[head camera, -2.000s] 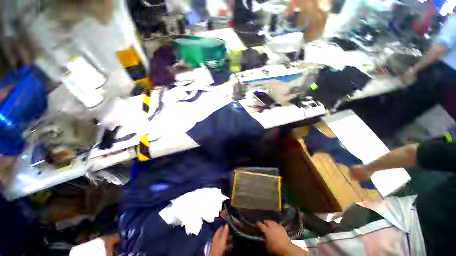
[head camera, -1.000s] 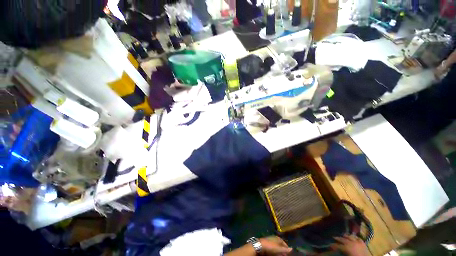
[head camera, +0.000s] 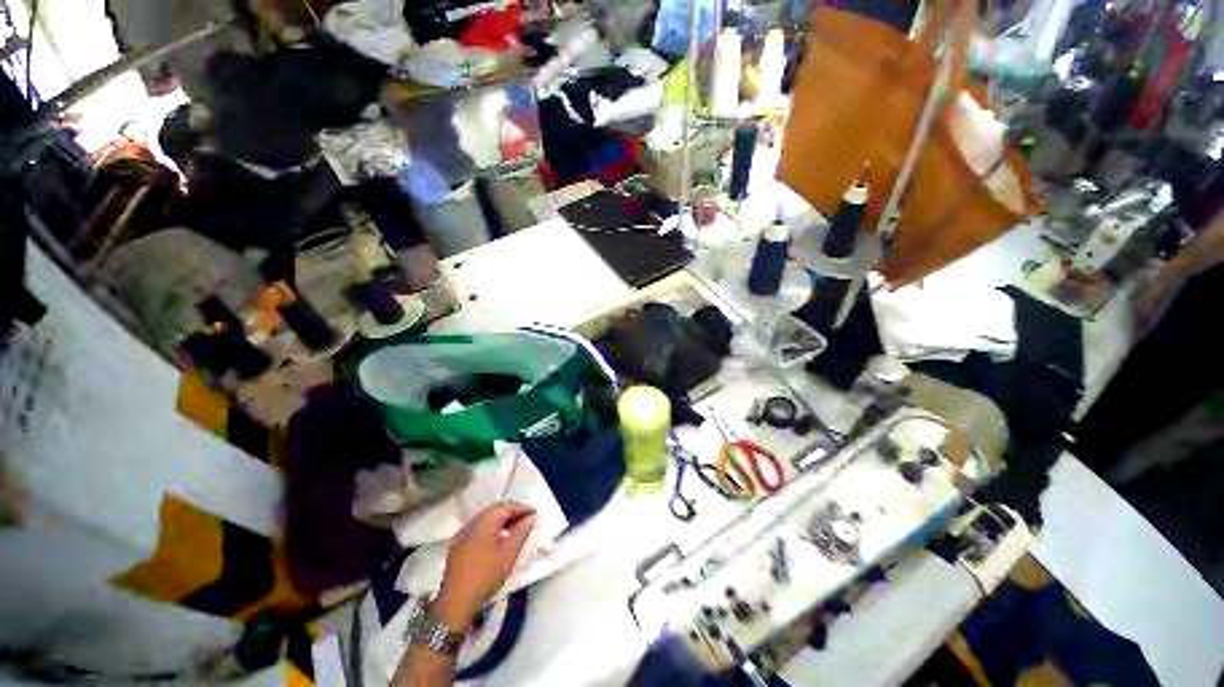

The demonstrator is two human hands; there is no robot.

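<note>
My left hand [head camera: 482,558], with a metal watch on the wrist, reaches in from the bottom edge. Its fingers are over a crumpled white paper or cloth piece [head camera: 503,483] in front of the green tote bag [head camera: 463,432]. The fingertips are bunched together; I cannot tell whether they grip the white piece. My right hand is not in view. A dark navy cloth lies between the tote and a yellow-green cylinder [head camera: 644,436]. The sewing machine [head camera: 819,544] is to the right of my hand, its head seen from above.
Red and orange scissors [head camera: 749,470] and dark snips [head camera: 685,481] lie behind the machine. Dark thread cones [head camera: 769,259] stand farther back beside a hanging brown cloth [head camera: 873,141]. A yellow-and-black striped pillar [head camera: 201,557] is at the left.
The view has moved closer to the table and tote. My left hand has moved from low beside a yellow-edged, box-like object to the white piece. My right hand has left the view.
</note>
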